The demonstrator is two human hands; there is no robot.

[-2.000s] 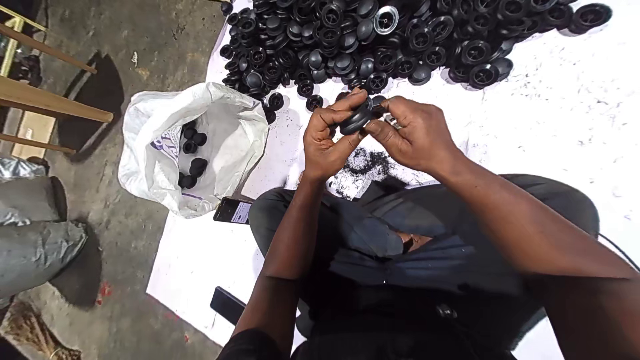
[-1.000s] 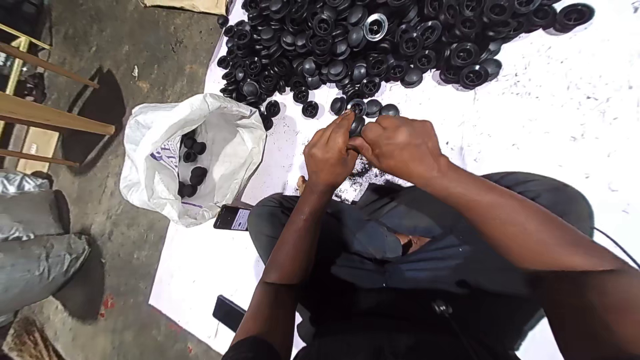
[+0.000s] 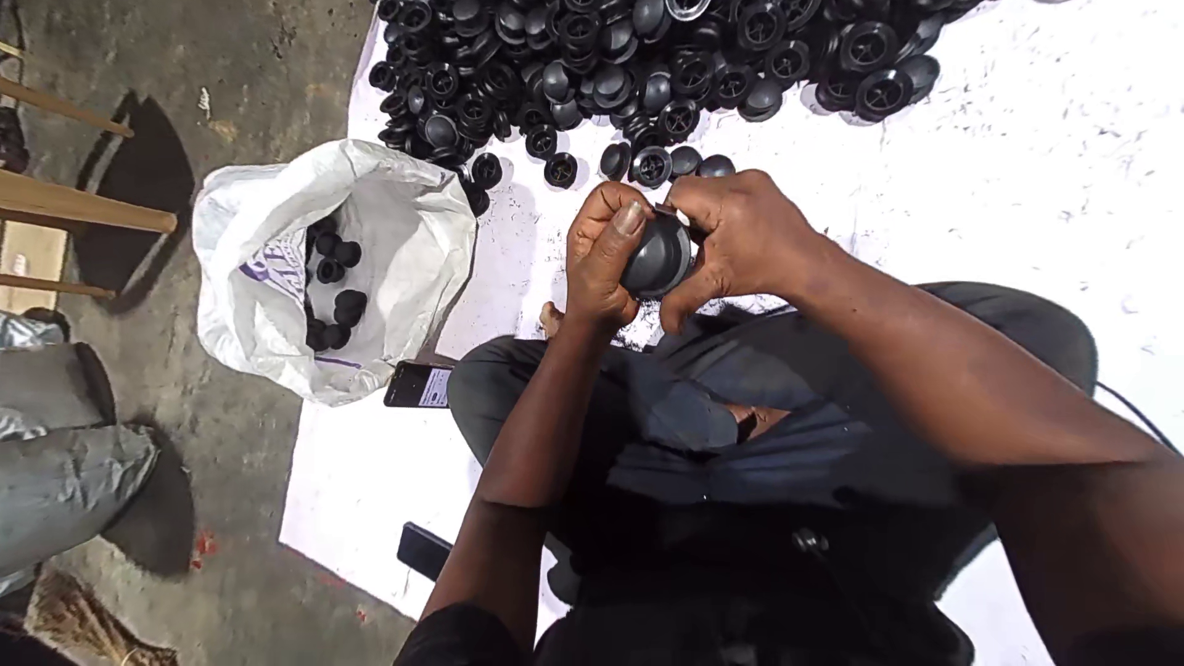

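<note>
A round black plastic cap (image 3: 659,257) is held above my lap, its smooth rounded face turned toward me. My left hand (image 3: 606,250) grips its left edge, thumb at the upper rim. At the upper right edge, my right hand (image 3: 731,236) pinches with index finger and thumb apart around the rim; whether a small tool is between its fingers cannot be told. Beyond both hands lies a large pile of similar black caps (image 3: 610,83), some showing a cross-ribbed inside. Several black pieces (image 3: 330,270) lie inside a white woven sack (image 3: 435,213).
A white sheet (image 3: 1017,185) covers the floor under me, with black shavings on it. One phone (image 3: 418,384) lies by the sack and a dark phone-like object (image 3: 424,552) near my left forearm. Grey sacks (image 3: 65,481) and wooden legs (image 3: 83,202) stand at the left.
The held cap has turned so that its broad face shows; before, it was seen edge-on between the fingers. My right hand's fingers have spread from their closed pose.
</note>
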